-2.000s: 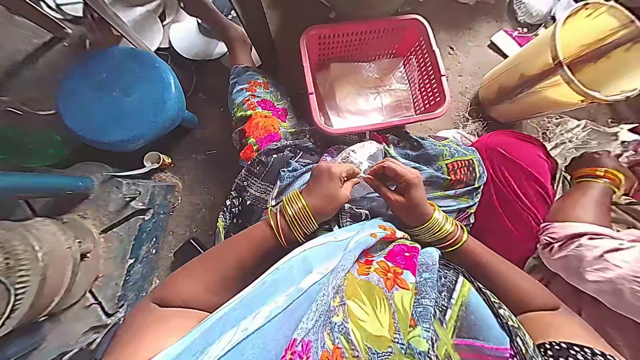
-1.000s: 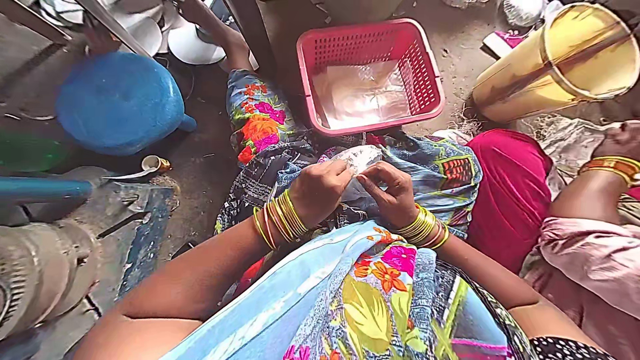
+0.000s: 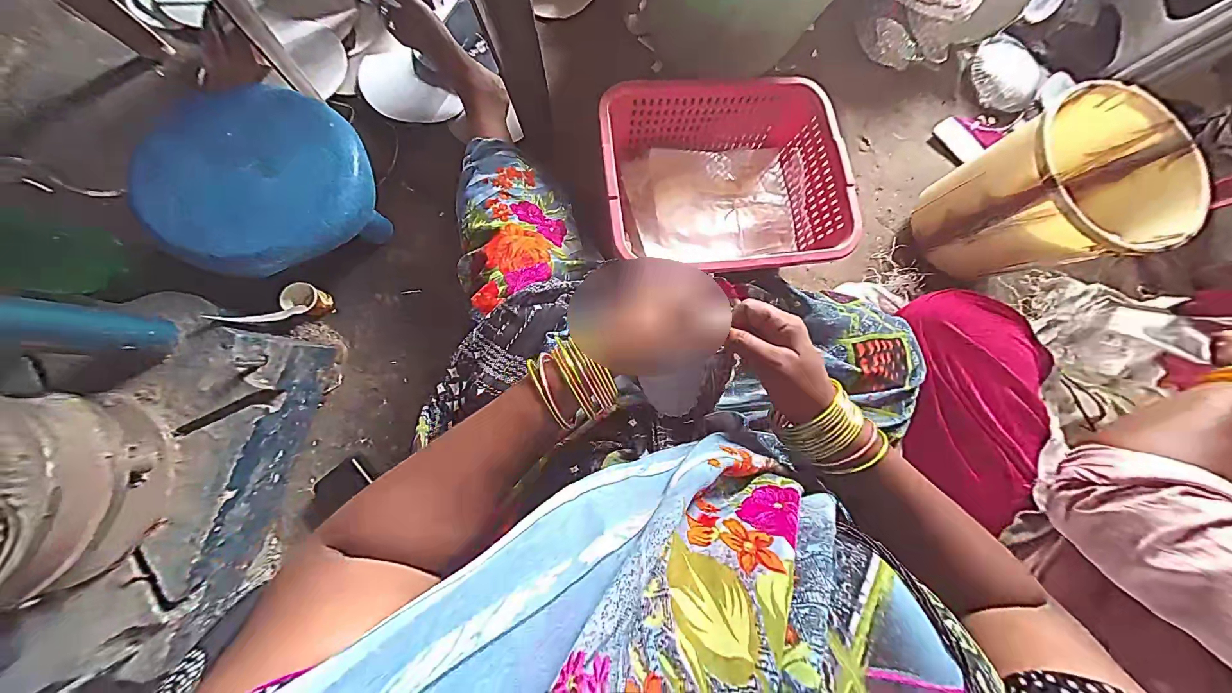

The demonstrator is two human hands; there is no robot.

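Over the lap, my left hand (image 3: 635,322) is mostly hidden by a round blur, so its fingers and grip cannot be made out. Yellow bangles circle that wrist. Close at its right is my right hand (image 3: 775,351), thumb and fingertips drawn together at the blur's edge; what lies between them is not clear. A pale, whitish piece (image 3: 674,388) shows just below the blur, between the hands. Beyond the knees stands a red plastic basket (image 3: 849,217) with a clear plastic sheet or bag (image 3: 712,202) lying inside.
A blue plastic container (image 3: 252,178) is at the upper left, near a small paper-like roll (image 3: 306,299). Worn metal machinery (image 3: 87,491) fills the left side. A yellow bucket (image 3: 991,207) lies tipped at the right. Another person's arm (image 3: 1160,428) and pink clothing are close on the right.
A second ago both hands were together at a whitish, crumpled plastic-like bundle; now a pale piece shows lower, between them. The person's hand at the right has moved mostly out of view.
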